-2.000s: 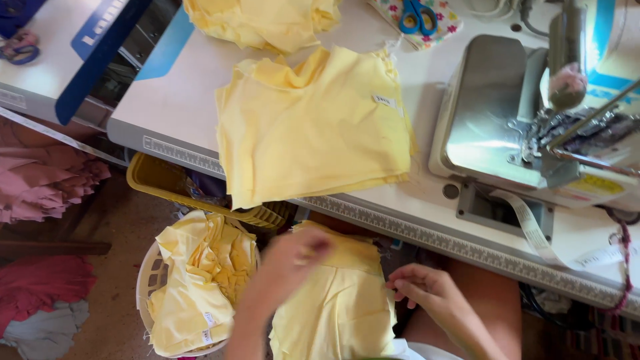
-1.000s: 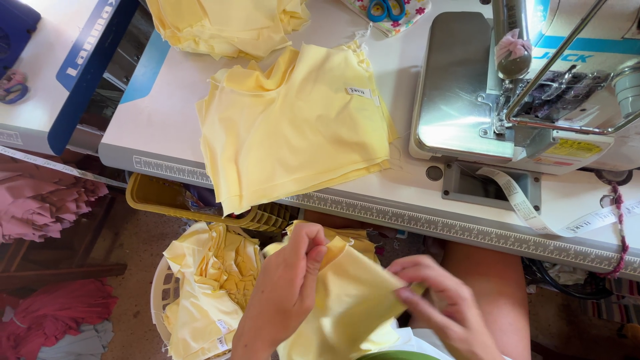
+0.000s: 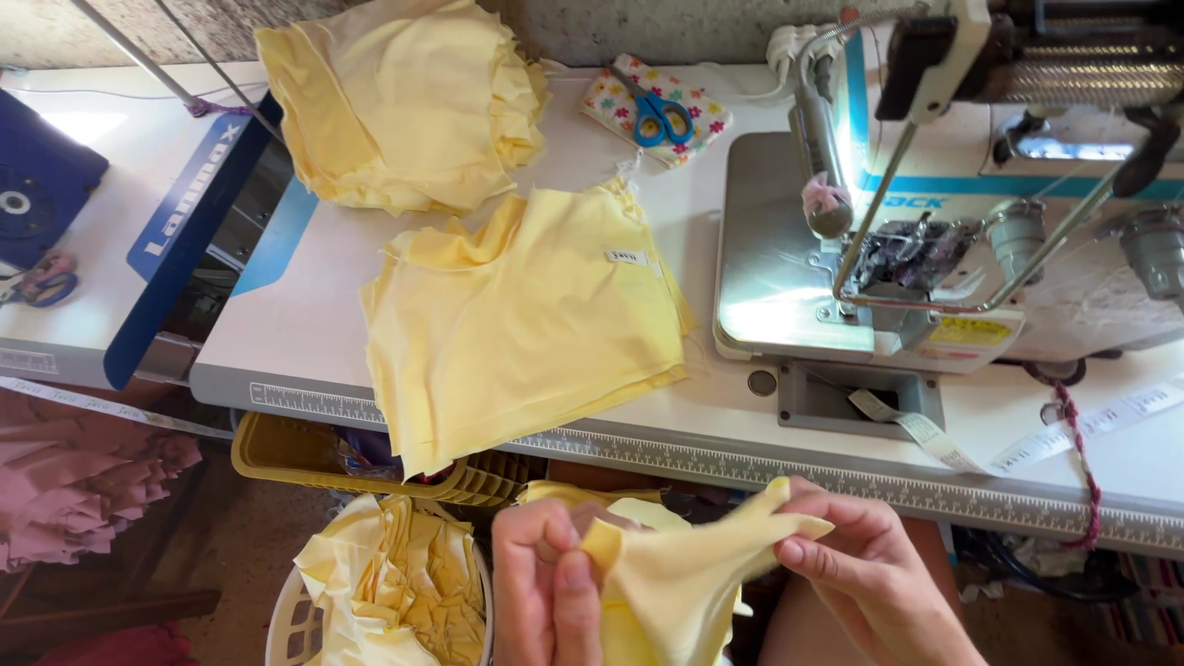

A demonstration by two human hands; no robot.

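Observation:
My left hand (image 3: 546,583) pinches one corner of a pale yellow fabric piece (image 3: 675,583) above my lap. On its other side my right hand (image 3: 851,564) grips the top edge between thumb and fingers, so the cloth stretches between both hands. More yellow fabric lies beneath, partly hidden. A flat stack of yellow fabric pieces (image 3: 527,324) with a small white label (image 3: 629,258) lies on the table, its lower part over the front edge. Behind it is a bulkier yellow pile (image 3: 407,111).
An overlock sewing machine (image 3: 795,250) stands right, with label tape (image 3: 934,444) hanging in front. Blue-handled scissors (image 3: 661,120) rest on flowered cloth (image 3: 708,120). A yellow basket (image 3: 287,453) and a white basket (image 3: 282,610) of yellow fabric sit below the table edge (image 3: 647,453).
Both hands have come up to hold the fabric piece by its upper corners, stretched between them. A second ago it hung lower and more folded. The view has shifted, showing more of the table's back.

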